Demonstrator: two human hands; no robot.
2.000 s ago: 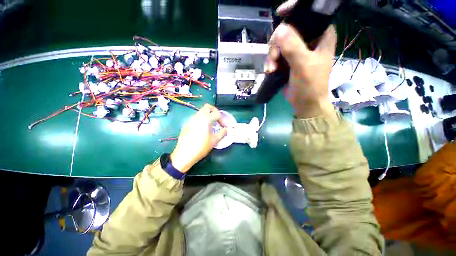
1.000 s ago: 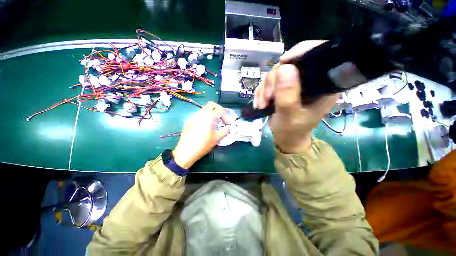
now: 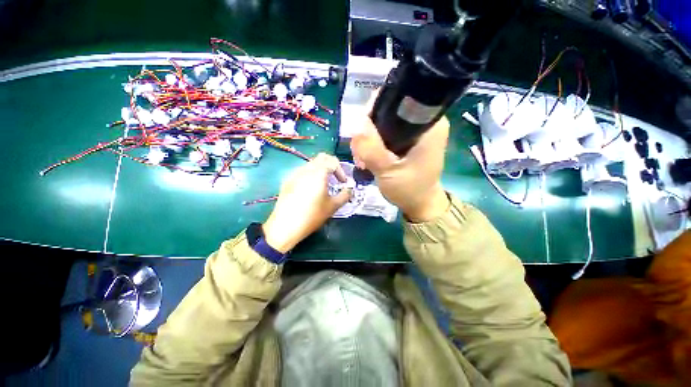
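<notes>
A white plastic housing (image 3: 373, 202) lies on the green bench in front of me, its round cup to the left and its narrower foot to the right. My left hand (image 3: 307, 198) holds the cup's left side, with fingertips over its opening. A red lead sticks out left from under that hand. My right hand (image 3: 405, 162) is closed around the black electric screwdriver (image 3: 420, 94), held tilted with its lower end over the cup. The tip and any screw are hidden by the hands.
A pile of red-wired components (image 3: 220, 113) lies at the left. The grey screw feeder (image 3: 367, 94) stands behind my right hand, partly hidden. White housings (image 3: 534, 128) with wires stand at the right. Small black parts (image 3: 644, 147) lie at the far right, near a person's orange sleeve (image 3: 614, 310).
My right hand has brought the screwdriver from the feeder side left and down to the cup, and it is now steeper. My left hand stays on the housing.
</notes>
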